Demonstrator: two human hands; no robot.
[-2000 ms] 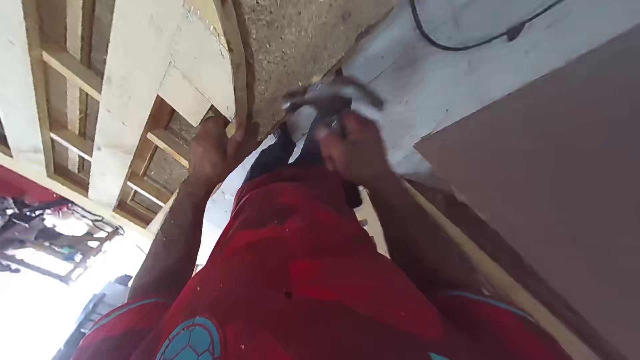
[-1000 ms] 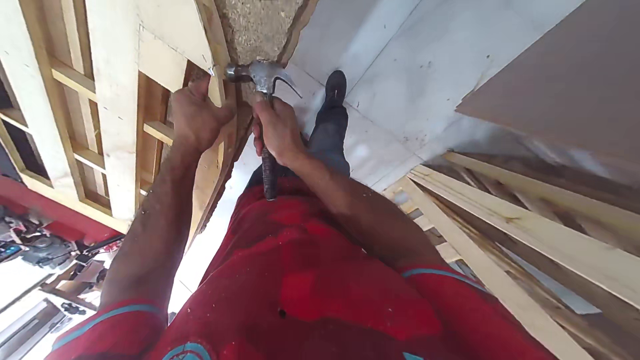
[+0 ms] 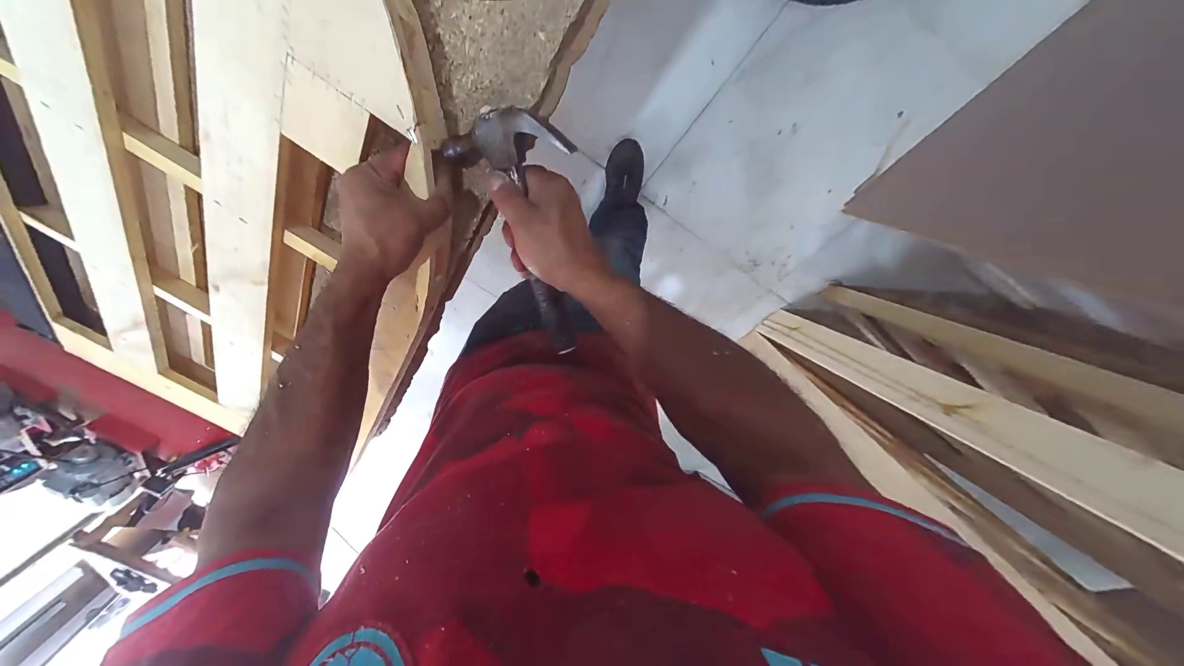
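Observation:
My right hand (image 3: 550, 227) grips a claw hammer (image 3: 504, 137) by its dark handle, just below the head. The hammer's striking face points left, close to the curved edge strip (image 3: 421, 92) of a pale wooden frame (image 3: 242, 120), and its claw points right. My left hand (image 3: 388, 208) is at the frame's curved edge, left of the hammer head. Its thumb and finger are close together near a small shiny spot on the edge; whether they pinch a nail is too small to tell. A rough-edged particle board (image 3: 490, 55) lies beside the frame.
Long wooden boards (image 3: 962, 398) lean at the right, under a large brown panel (image 3: 1045, 157). My dark shoe (image 3: 624, 166) stands on the pale tiled floor (image 3: 740, 166). At the lower left are a red surface (image 3: 111, 384) and assorted tools and scraps (image 3: 88, 472).
The hammer, blurred and away from the frame two seconds ago, is now close to its curved edge. My left hand remains at that edge. The view has shifted.

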